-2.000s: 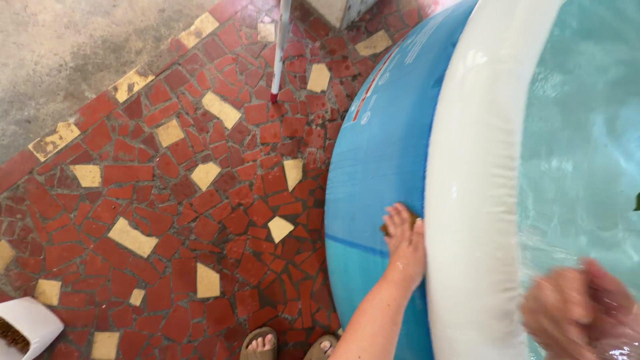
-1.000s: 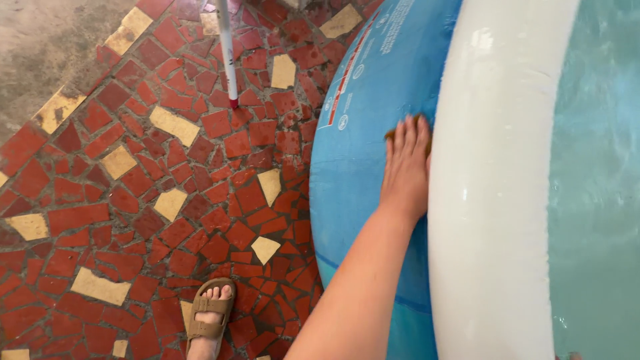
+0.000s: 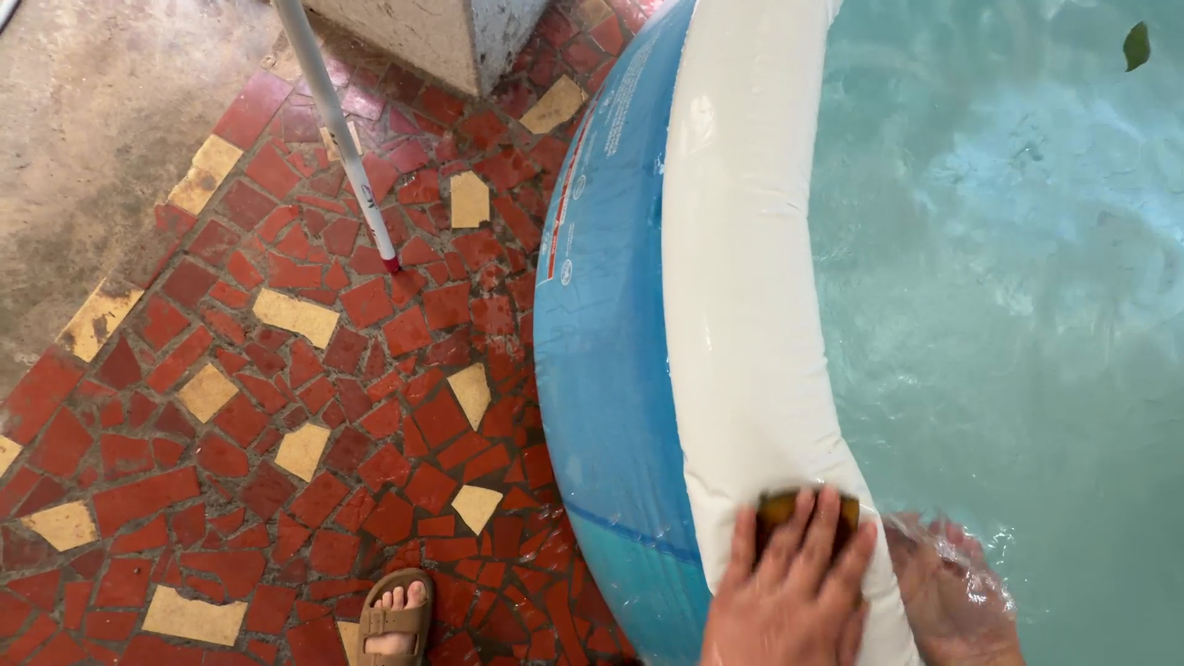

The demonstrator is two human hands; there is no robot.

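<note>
An inflatable pool with a blue side wall [image 3: 601, 370] and a white rim [image 3: 745, 277] holds greenish-blue water [image 3: 999, 351]. At the lower part of the rim my left hand [image 3: 795, 578] presses a dark brown and yellowish pad [image 3: 807, 518], perhaps a sponge, flat against the white surface. The fingers spread over the pad, and the rim is pushed in there. My right hand [image 3: 953, 583] is in the water just inside the rim, partly under the surface; what its fingers hold, if anything, cannot be told.
A white pole with a red tip [image 3: 347, 139] stands on the red and cream broken-tile floor [image 3: 268, 490]. A pale block [image 3: 435, 37] is at the top. My sandalled foot [image 3: 396, 620] is beside the pool. A green leaf [image 3: 1137, 46] lies in the water.
My left hand has moved with the pad from the blue side wall onto the white rim. My right hand, barely visible one second ago, is now in view in the water beside the rim.
</note>
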